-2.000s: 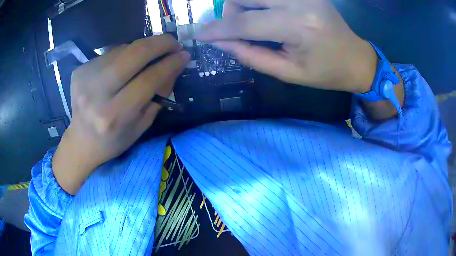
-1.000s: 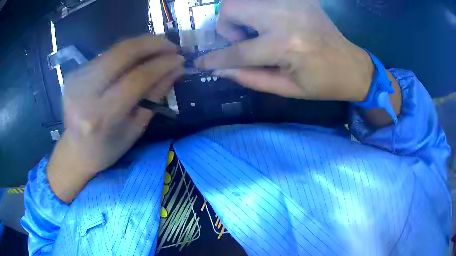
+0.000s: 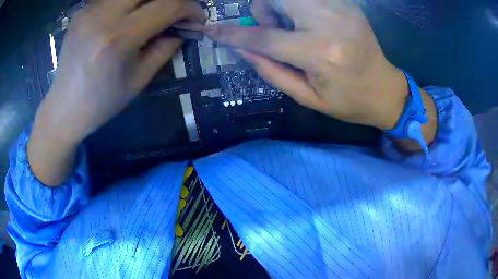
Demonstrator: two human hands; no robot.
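Note:
The open black device body [image 3: 147,117] lies in front of me, with the mainboard [image 3: 245,87] full of small chips and silver patches. My left hand [image 3: 109,54] is over the body's upper left part, slightly blurred, with a small dark tool [image 3: 187,34] in its fingers. My right hand [image 3: 322,60] is above the board; its index fingertip meets the left fingertips near the tool's end. Its thumb is over the board's chips. Whether the right fingers pinch anything is hidden. A green patch [image 3: 248,22] shows beside the right fingers.
A pale strip [image 3: 189,116] runs along the body left of the board. Another pale strip [image 3: 53,52] shows at the far left. The dark green mat [image 3: 453,60] lies at the right. A blue wrist strap [image 3: 415,117] is on my right wrist.
Both hands stay close together while my left hand has moved up and away from me, tool included. More of the chips and the lower body now show.

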